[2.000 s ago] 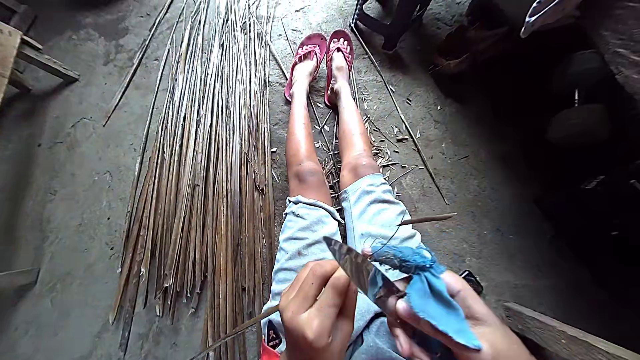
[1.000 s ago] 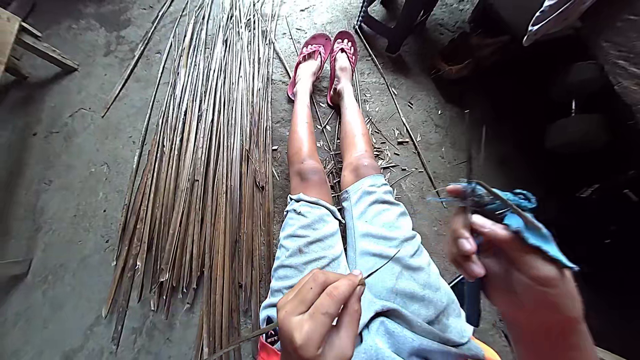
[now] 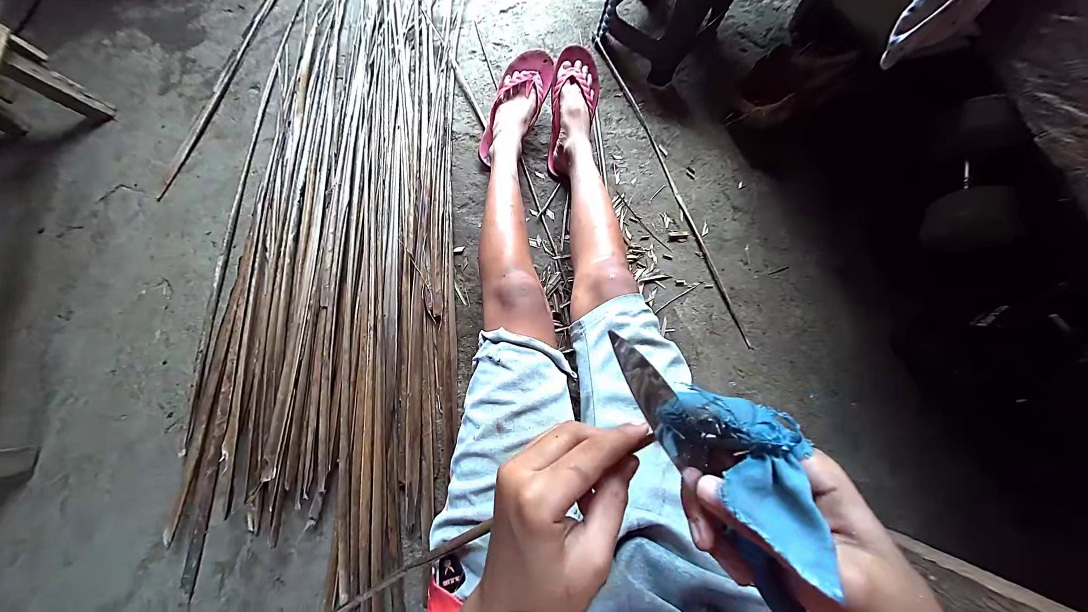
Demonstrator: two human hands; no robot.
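My left hand [image 3: 557,510] pinches a thin brown plant stalk [image 3: 425,558], likely a palm leaf midrib, which runs out behind it to the lower left. Its far end lies at my left fingertips, against the knife. My right hand [image 3: 816,535] grips a knife whose pointed blade [image 3: 644,378] tilts up and left over my thigh. Blue cloth [image 3: 778,510] is wrapped around the knife's handle end and hangs over my right fingers, hiding the handle. Both hands are above my lap, close together, over light blue shorts [image 3: 510,399].
Long dry stalks [image 3: 357,340] lie in a broad bundle on the concrete floor left of my legs. Chips [image 3: 650,276] and a loose stalk [image 3: 680,200] lie around my legs. A wooden stool leg [image 3: 59,89] is at upper left, dark furniture [image 3: 671,38] at the top.
My right hand, raised at the right one second ago, is back beside my left hand with the knife. A short stalk piece seen at the blade two seconds ago no longer shows there.
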